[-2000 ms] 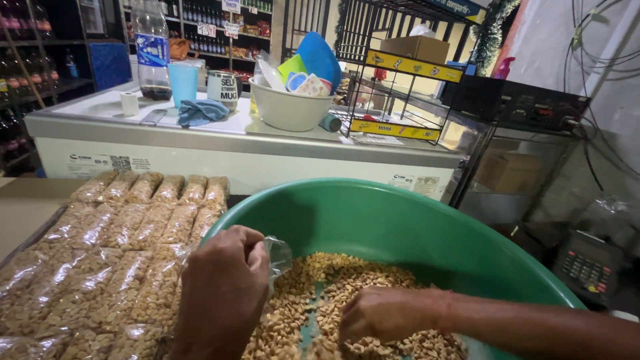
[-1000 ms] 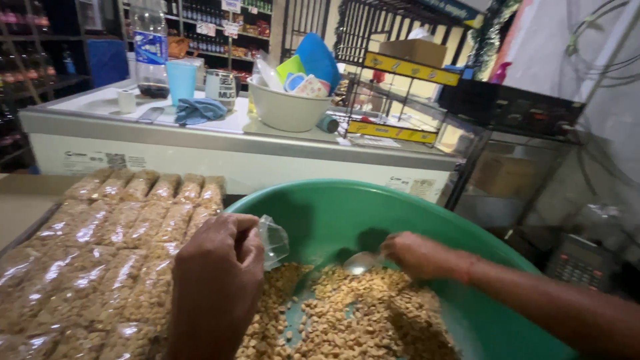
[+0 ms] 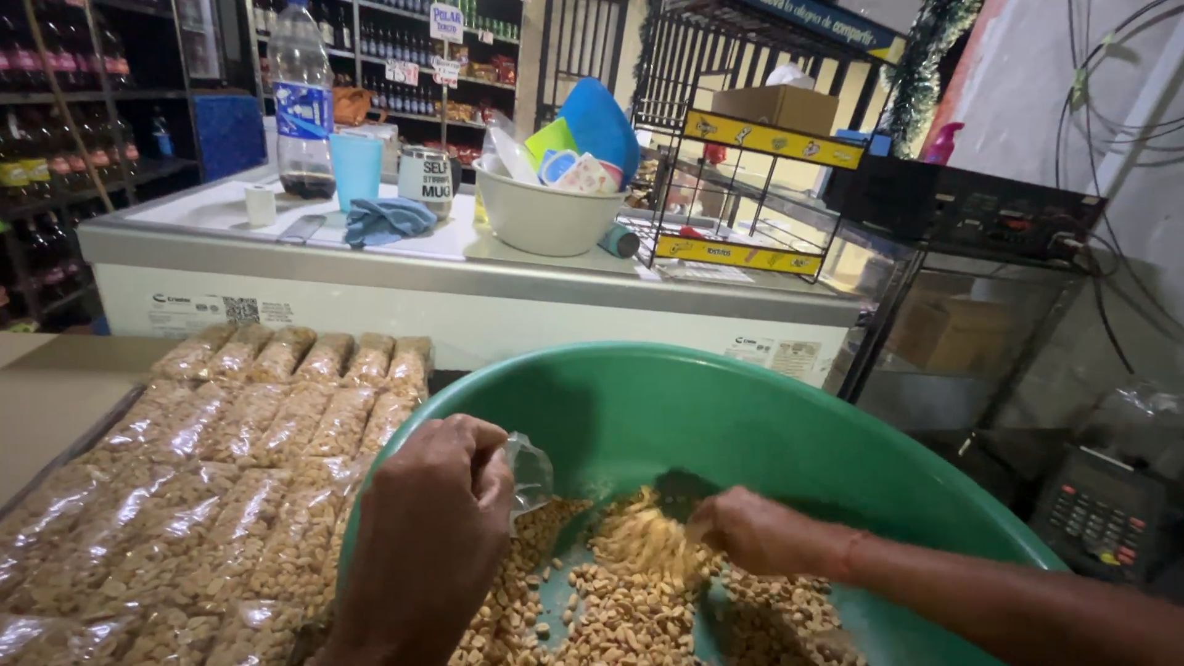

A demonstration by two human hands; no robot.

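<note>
My left hand (image 3: 439, 527) pinches a small clear plastic bag (image 3: 529, 474) at the left rim of a large green plastic tub (image 3: 647, 388). Shelled peanuts (image 3: 629, 615) lie in the tub. My right hand (image 3: 758, 532) is low inside it, fingers closed; a spoon is hidden or blurred there now, beside a blurred streak of moving peanuts. Left of the tub, filled clear bags of peanuts (image 3: 250, 499) lie in rows.
Behind the tub stands a white chest freezer (image 3: 481, 324) with a grey bowl (image 3: 546, 217) of plastic items, a blue cup (image 3: 355, 171), a bottle (image 3: 302, 111), a mug (image 3: 426, 180) and a wire rack (image 3: 758, 250). A card terminal (image 3: 1096, 518) is at the right.
The spoon, plain in my right hand one second ago, is no longer distinct. My right hand was lower among the peanuts two seconds ago, then rose. My left hand stays at the rim with the bag.
</note>
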